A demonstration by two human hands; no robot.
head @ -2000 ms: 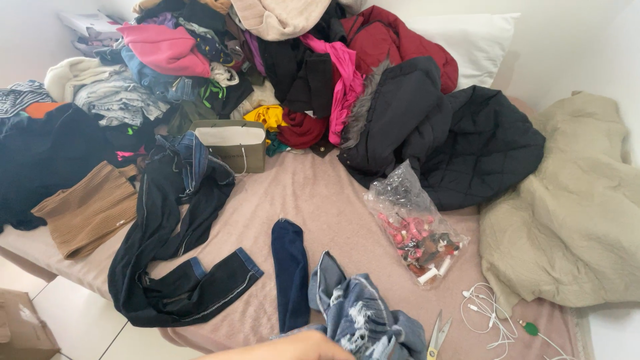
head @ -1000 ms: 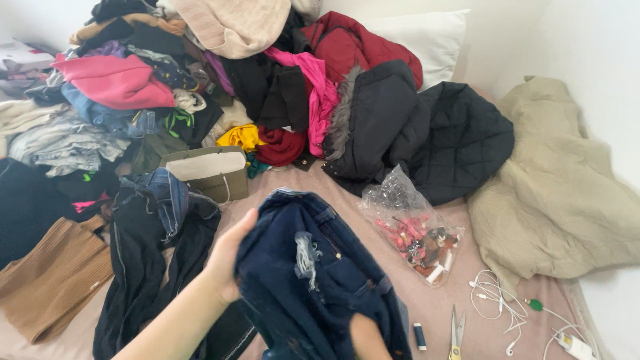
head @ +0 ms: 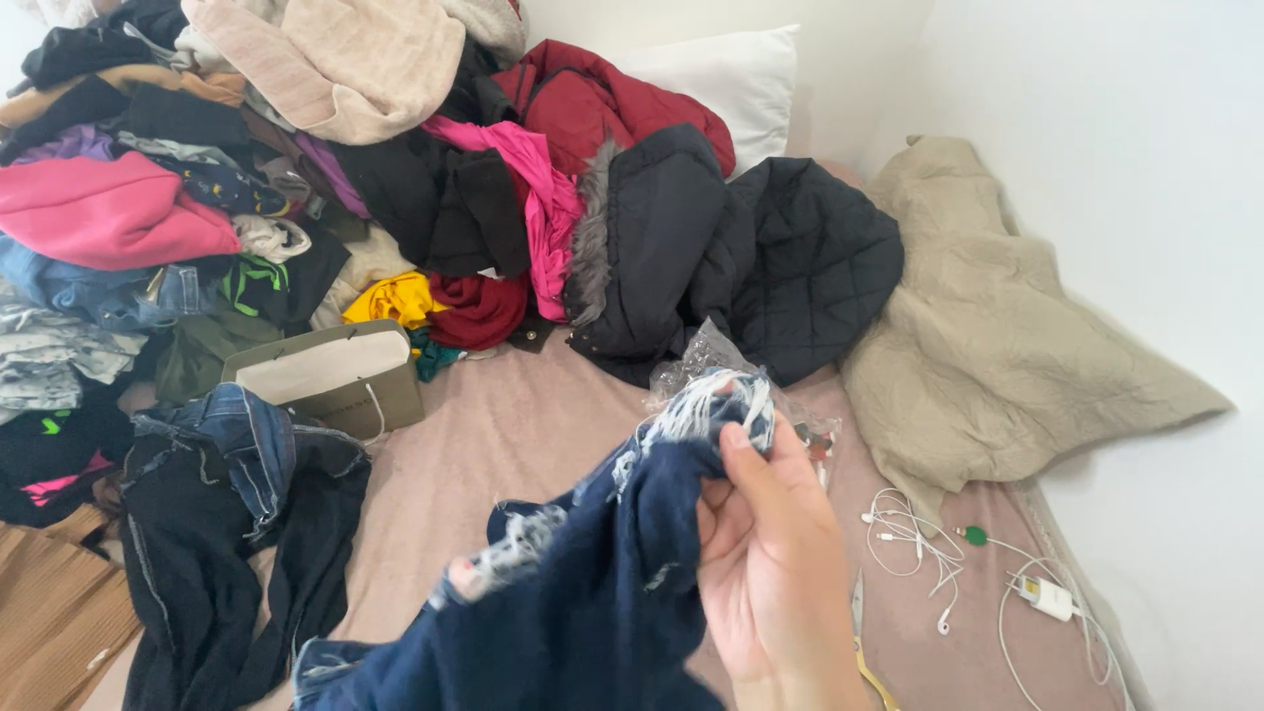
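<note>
Dark blue ripped denim jeans [head: 553, 612] fill the lower middle, raised above the bed. My right hand [head: 775, 543] pinches their frayed edge between thumb and fingers, beside a tear with loose white threads [head: 716, 405]. A small patch of skin, seemingly part of my left hand [head: 461, 576], shows through another frayed tear; the rest of that hand is hidden by the denim. Behind the raised cloth lies a clear plastic bag [head: 706, 351], mostly covered. Scissors [head: 872, 667] with yellowish handles lie right of my right wrist, partly hidden by it.
Piled clothes [head: 109, 212] and a paper bag [head: 395, 387] stand at the left and back. Dark trousers [head: 168, 583] lie left. A black quilted jacket [head: 815, 267] and beige cloth [head: 987, 326] are behind; earphones [head: 913, 543] and a charger [head: 1047, 597] lie right.
The dark jeans, not visible two seconds ago, are held up. My left hand, plainly seen on their left side one second ago, is now mostly hidden. My right hand has come up with the frayed edge.
</note>
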